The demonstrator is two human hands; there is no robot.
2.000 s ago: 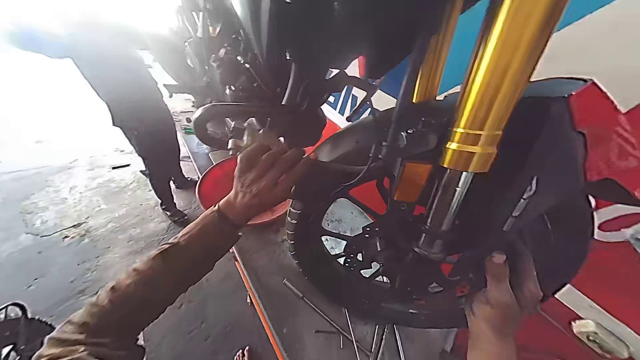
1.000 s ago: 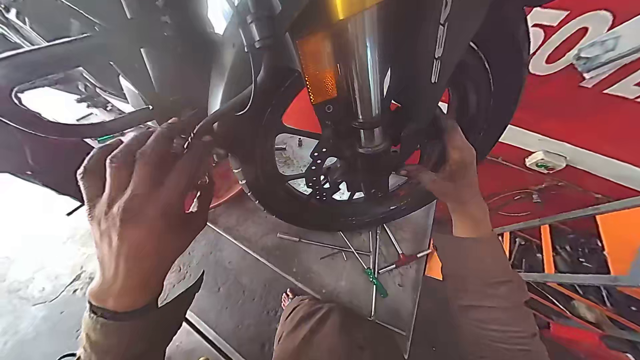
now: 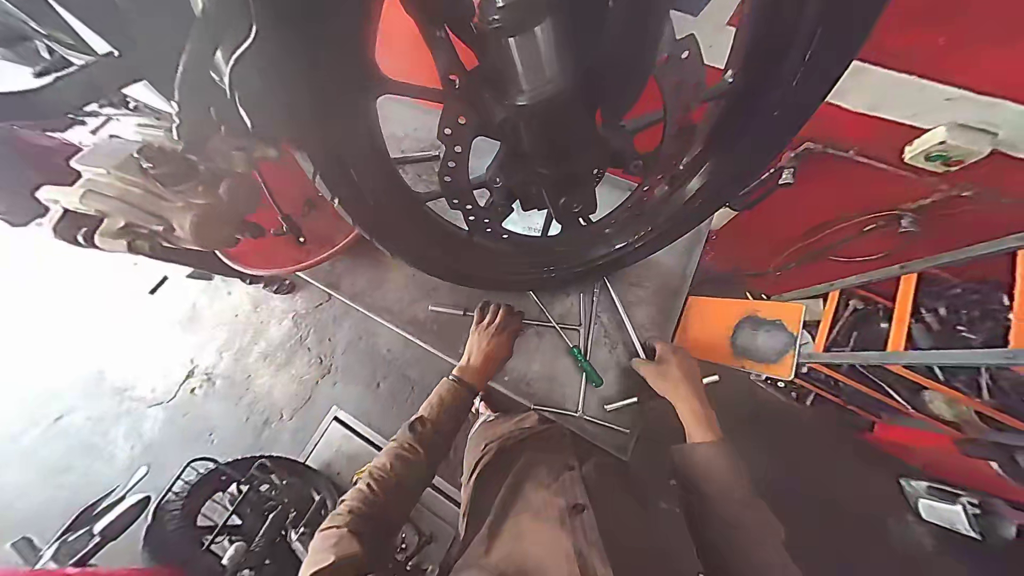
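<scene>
Below the motorcycle's front wheel [image 3: 528, 268], my left hand [image 3: 492, 336] closes around a steel T-handle wrench [image 3: 448, 310] that lies on the metal platform [image 3: 416, 280]. My right hand [image 3: 668, 368] grips a steel rod-like tool [image 3: 624, 316], whose far end points toward the tire. Between my hands lie a screwdriver with a green handle [image 3: 586, 366] and another T-handle wrench [image 3: 582, 400]. A short metal piece [image 3: 621, 404] rests near my right hand. The perforated brake disc [image 3: 456, 160] shows through the wheel's spokes.
A red basin [image 3: 328, 256] stands left of the wheel. On the right are an orange plate [image 3: 696, 324], an orange rack [image 3: 902, 312] holding parts, and a red panel with a switch box [image 3: 948, 148]. Another motorcycle [image 3: 240, 512] is at the lower left.
Both hands have left the wheel area and come down to the tools on the platform. Each now grips a steel tool. The view has tilted down strongly.
</scene>
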